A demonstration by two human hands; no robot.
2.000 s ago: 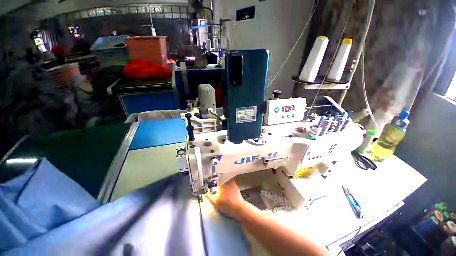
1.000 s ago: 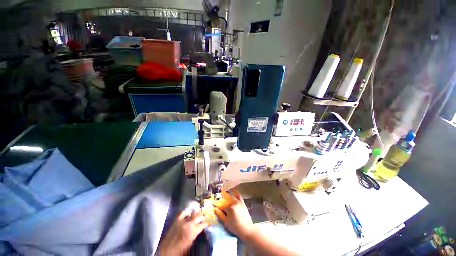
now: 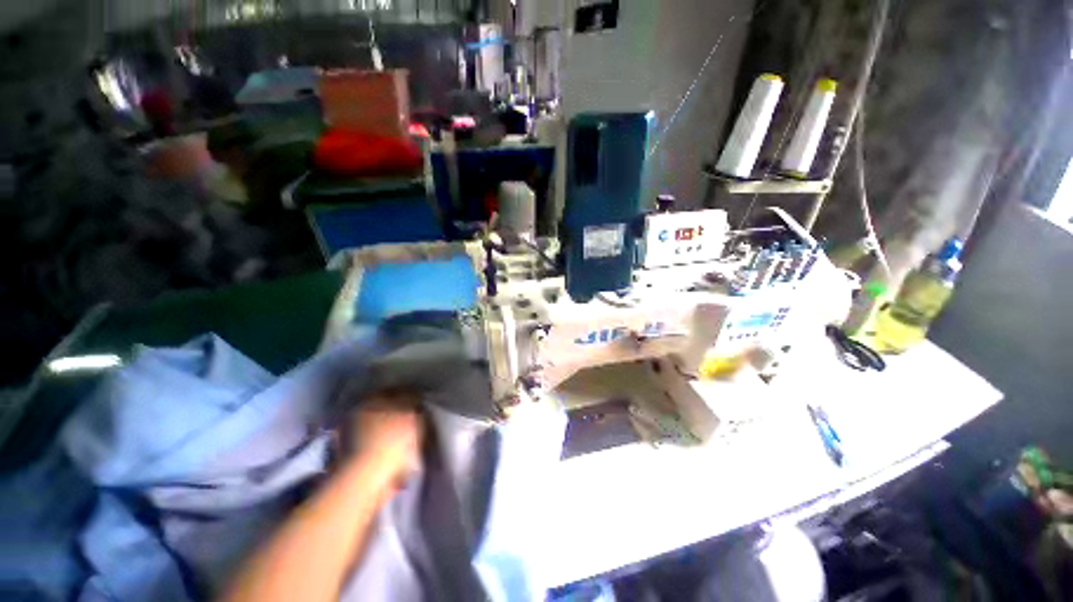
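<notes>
The large light blue and grey fabric piece lies bunched at the left and centre, its folds raised left of the sewing machine. My left hand is blurred, among the grey folds left of the needle area, and appears closed on the fabric; its fingertips are not clear. The fabric's light blue edge hangs down over the front of the table. No hand is at the presser foot. My right hand is out of the picture.
White sewing table, with a blue snips-like tool, black-handled scissors and a yellow-liquid bottle at right. Thread cones stand behind. A dark teal slab rises above the machine head. A green surface extends left.
Both hands have left the needle area. My left hand has moved left and up with the fabric, which is now bunched higher; my right hand has gone out of the picture. The view has shifted.
</notes>
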